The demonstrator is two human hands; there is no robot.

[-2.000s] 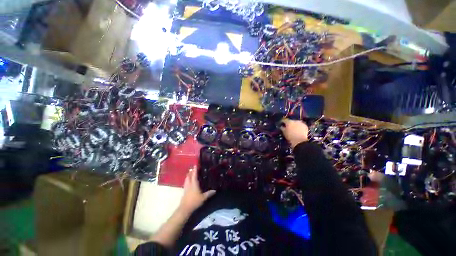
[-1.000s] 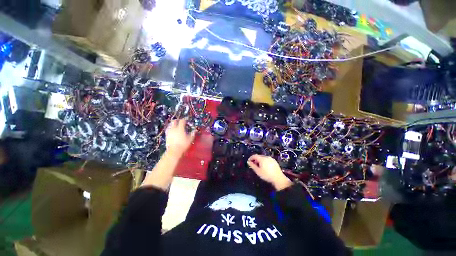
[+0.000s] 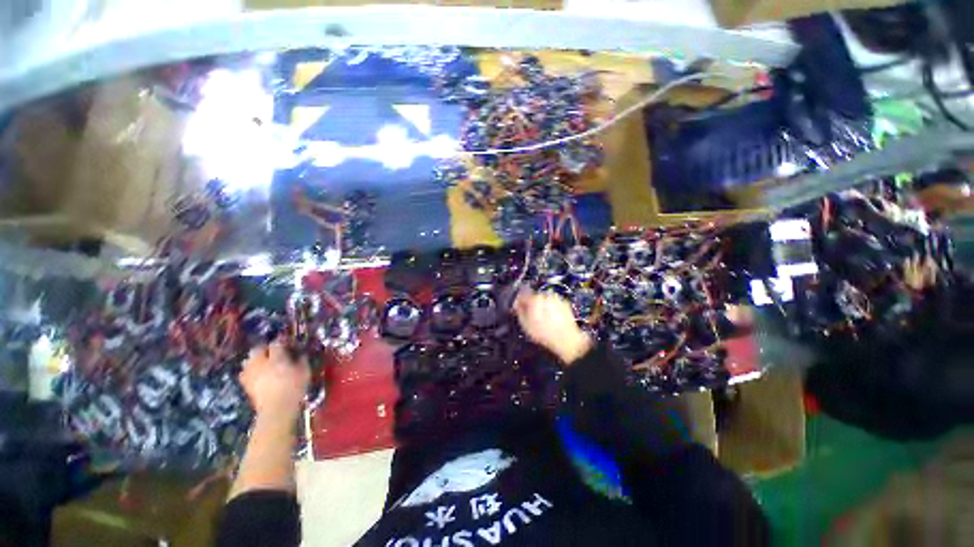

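Observation:
Rows of glossy black round camera heads (image 3: 450,312) stand on the red mat (image 3: 352,411) in front of me. My right hand (image 3: 550,324) is over the right part of these rows, its fingertips down among the units; whether it grips one cannot be told. My left hand (image 3: 275,376) is at the right edge of the heap of silvery light boards (image 3: 171,395), left of the mat. Its fingers are blurred against the dark parts, so a hold cannot be told. Units with red and orange lead wires (image 3: 641,305) lie right of my right hand.
A pile of wired parts (image 3: 529,134) lies behind the rows. A brown box (image 3: 630,160) stands behind at right. White labels (image 3: 791,256) lie at right. Open cartons (image 3: 760,419) stand below the bench. Another person's hand (image 3: 921,269) shows at far right.
My left hand has moved from the mat's left part onto the light-board heap. My right hand has moved from the front rows to the back right of the rows. The view has shifted.

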